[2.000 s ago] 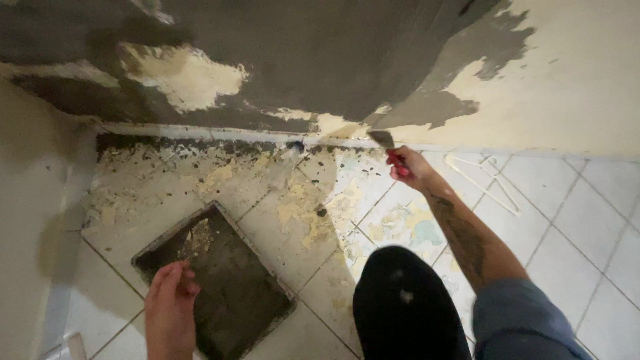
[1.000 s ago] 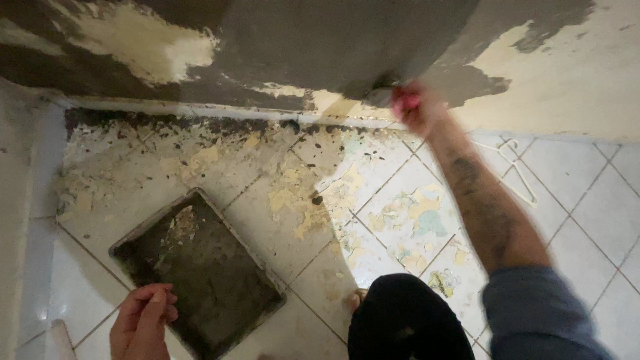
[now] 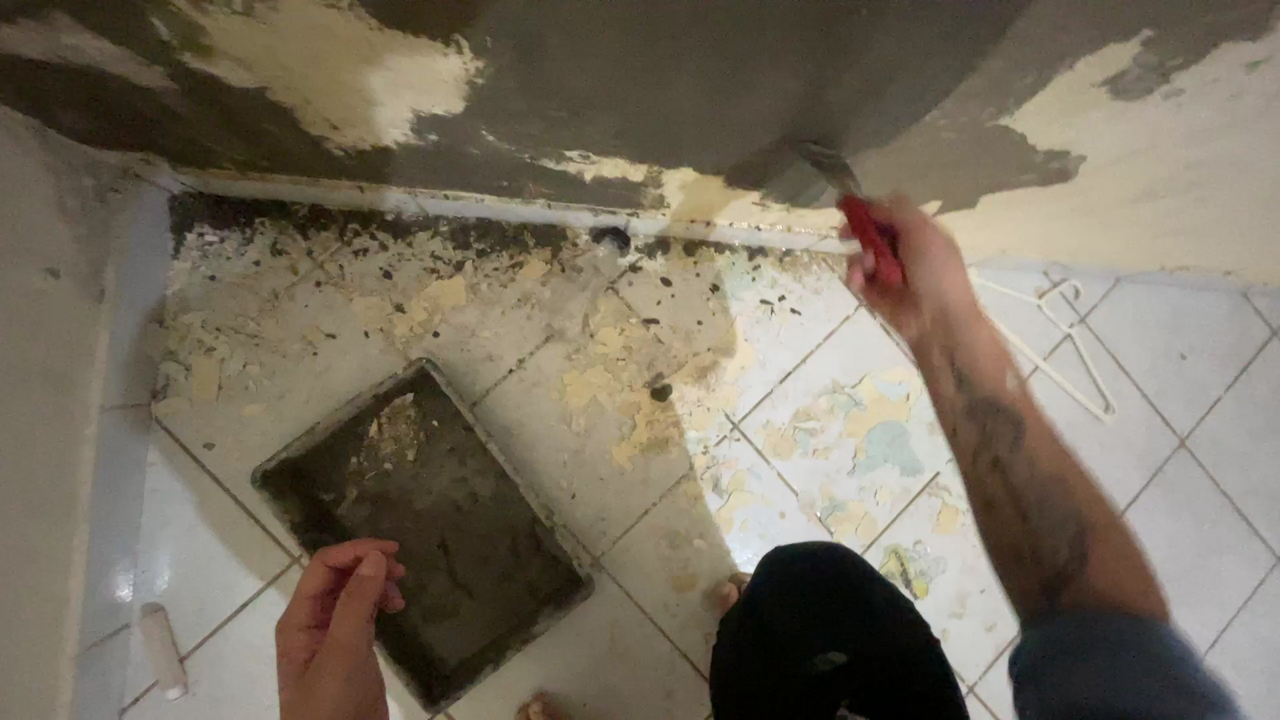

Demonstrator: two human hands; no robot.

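Note:
My right hand (image 3: 905, 260) grips the red handle of a scraper (image 3: 872, 240); its metal blade lies at the dark, stripped part of the wall (image 3: 700, 90), just above the white skirting. Patches of cream paint (image 3: 330, 70) remain around the dark area. At the lower left, my left hand (image 3: 340, 625) holds nothing visible, its fingers curled with the thumb near the fingertips. Beyond it lies a dark rectangular tray (image 3: 470, 560) with a small heap of debris (image 3: 395, 430) near its far end.
Paint flakes (image 3: 610, 390) and dark crumbs cover much of the tiled floor along the skirting (image 3: 500, 208). A white clothes hanger (image 3: 1050, 370) lies at the right, a pale cylindrical object (image 3: 162, 650) at the lower left. My dark-clothed knee (image 3: 830, 640) is at the bottom.
My right hand, with the scraper, has moved from low by the skirting up onto the dark part of the wall. My left hand stays near the tray.

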